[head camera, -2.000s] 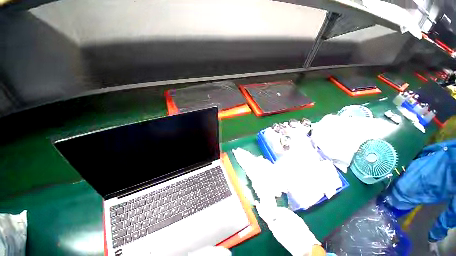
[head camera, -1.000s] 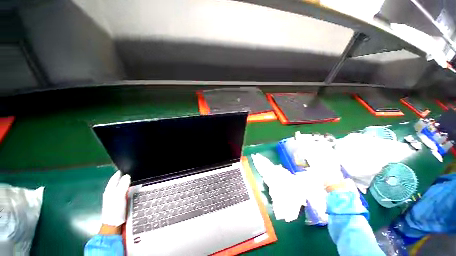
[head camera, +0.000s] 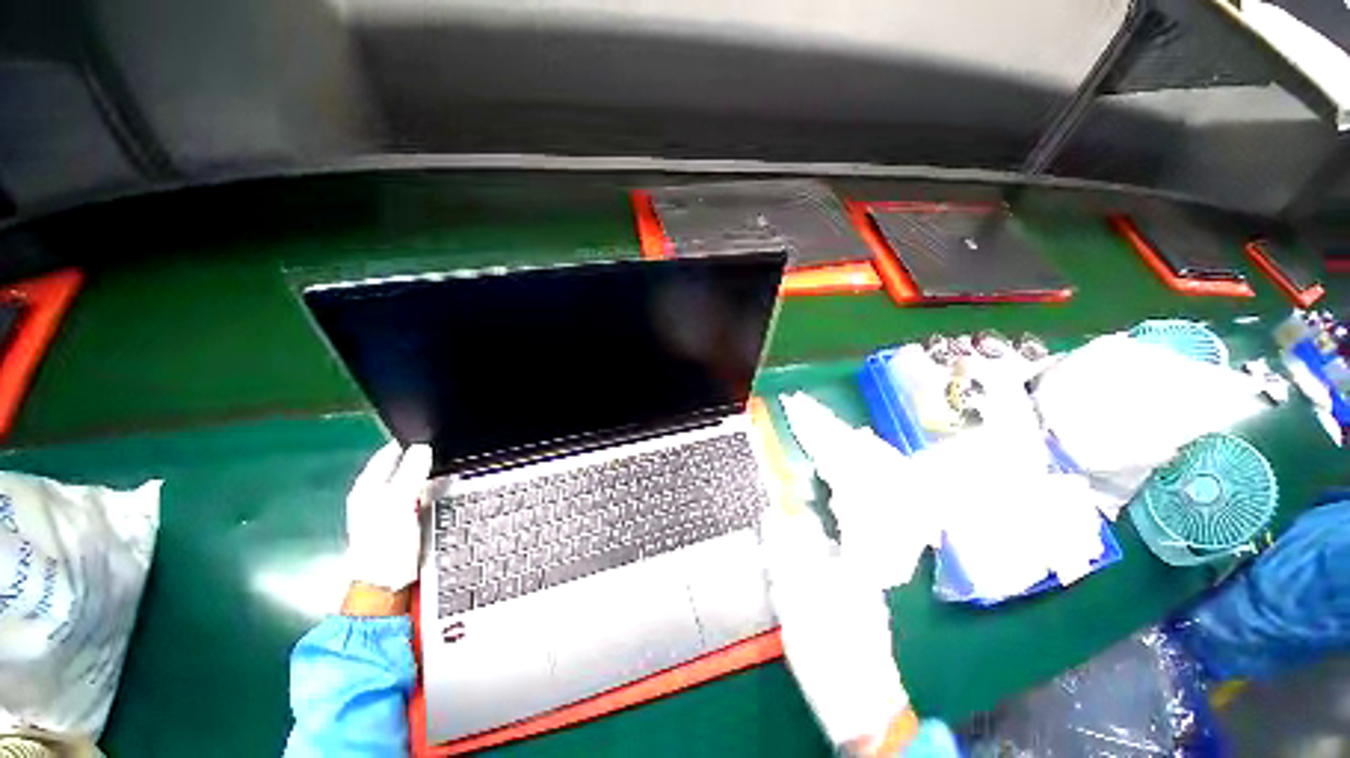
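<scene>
An open laptop (head camera: pixel 607 592) with a black screen (head camera: pixel 570 356) and silver palm rest stands on an orange-red tray (head camera: pixel 637 690). My left hand (head camera: pixel 388 521), in a white glove, holds the laptop's left edge by the hinge, thumb at the lower screen corner. My right hand (head camera: pixel 837 640), also white-gloved, is at the laptop's right edge, over the tray's side. Its fingers blend with the white cloths beside it, so whether it holds a cloth or the edge is unclear. Loose white wipers (head camera: pixel 874 496) lie right of the laptop.
A blue bin (head camera: pixel 891 397) with bottles and cloths is at the right, beside a teal fan (head camera: pixel 1210 492). Closed laptops (head camera: pixel 970 252) on orange-red trays lie behind. A white printed bag (head camera: pixel 67 592) is at the left. A person's blue sleeve (head camera: pixel 1281 592) is far right.
My right hand has moved from over the blue bin back left to the laptop's right edge. My left hand, near the laptop's front edge two seconds ago, stays at its left edge. The view has shifted.
</scene>
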